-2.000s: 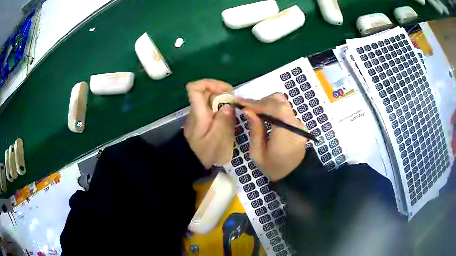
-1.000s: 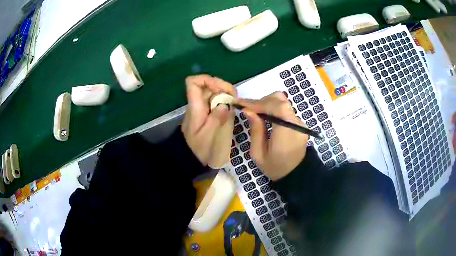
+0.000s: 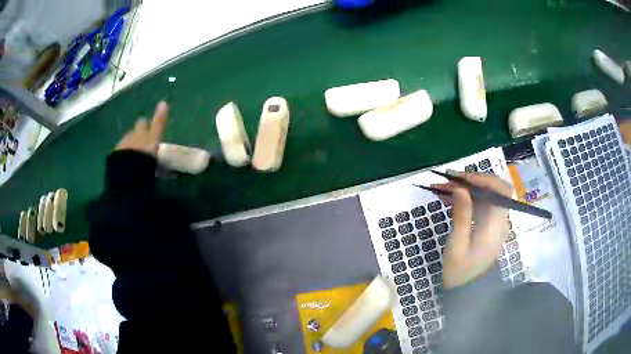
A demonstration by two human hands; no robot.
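My left hand point(image 3: 147, 131) is over the green belt at the left, slightly blurred, index finger extended. A cream housing point(image 3: 183, 158) lies beside its wrist; whether the hand holds anything is unclear. My right hand point(image 3: 477, 225) holds dark tweezers point(image 3: 495, 198) above the label sheet point(image 3: 409, 266), their tips apart with no label visible on them. The sheet has rows of dark labels and a bare upper left part. A housing with a small dark window point(image 3: 271, 135) lies upright in view on the belt. Another housing point(image 3: 361, 314) lies on the yellow printed mat point(image 3: 311, 301).
More housings point(image 3: 396, 115) lie on the green belt point(image 3: 304, 62), with several side by side at the far left point(image 3: 52, 211). A spare label sheet stack point(image 3: 602, 187) is at the right. Blue parts point(image 3: 90, 59) are at the upper left. Part of another person point(image 3: 15, 311) shows at lower left.
My hands have separated, left hand reaching left over the belt. The housing they held is gone from them; a windowed housing now lies on the belt. The view has shifted.
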